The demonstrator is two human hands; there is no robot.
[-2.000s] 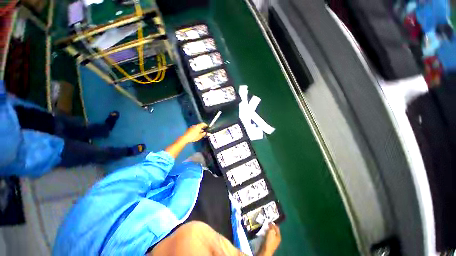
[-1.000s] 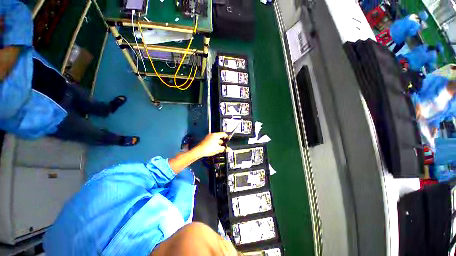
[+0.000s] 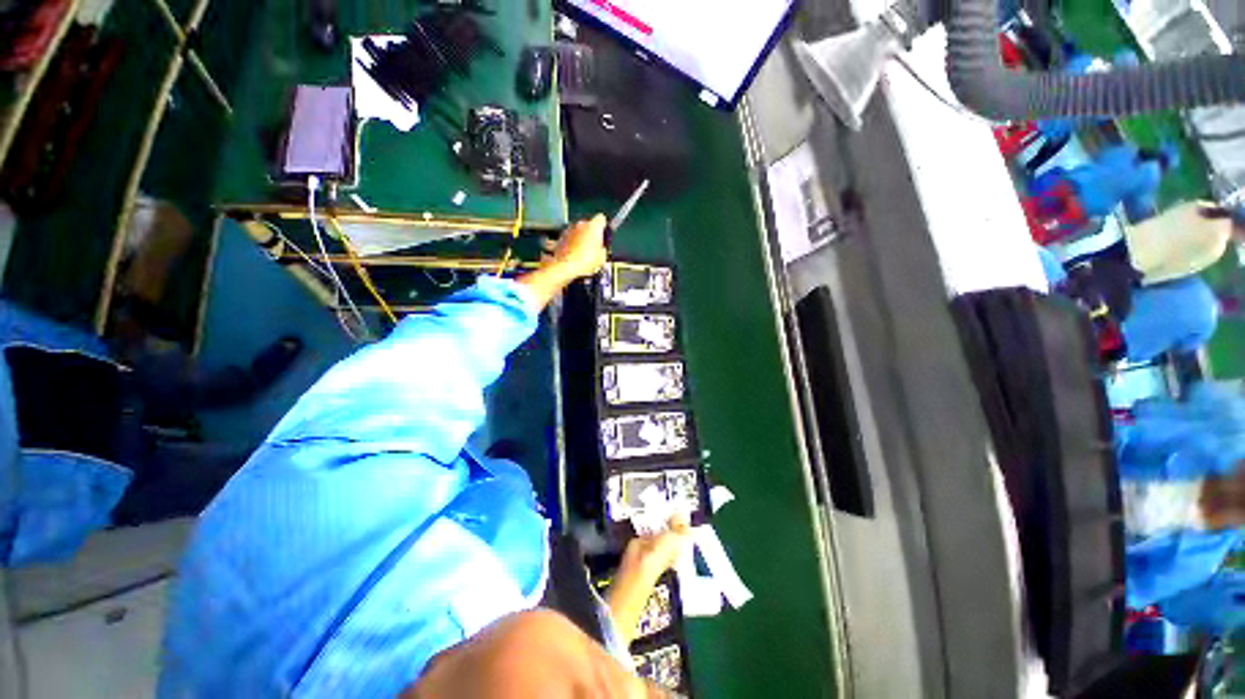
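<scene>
A black tray holds several phone units side by side; the one nearest my right hand is a flat silver-white unit. My left hand is beyond the tray's far end, closed on a thin, light, pointed piece; I cannot tell if it is tweezers or a strip. My right hand is at the tray's near end, its fingertips closed on a white strip over that unit's edge. Its fingertips are blurred, and its forearm partly covers a second tray below.
Loose white strips lie on the green bench beside the trays. A side table at upper left carries a cabled phone-like device. A monitor and a dark case are beyond the tray. People in blue smocks are at far right.
The view has shifted along the bench. My left hand has moved from the gap between the trays to beyond the far tray. My right hand, out of view a second ago, is now at that tray's near unit.
</scene>
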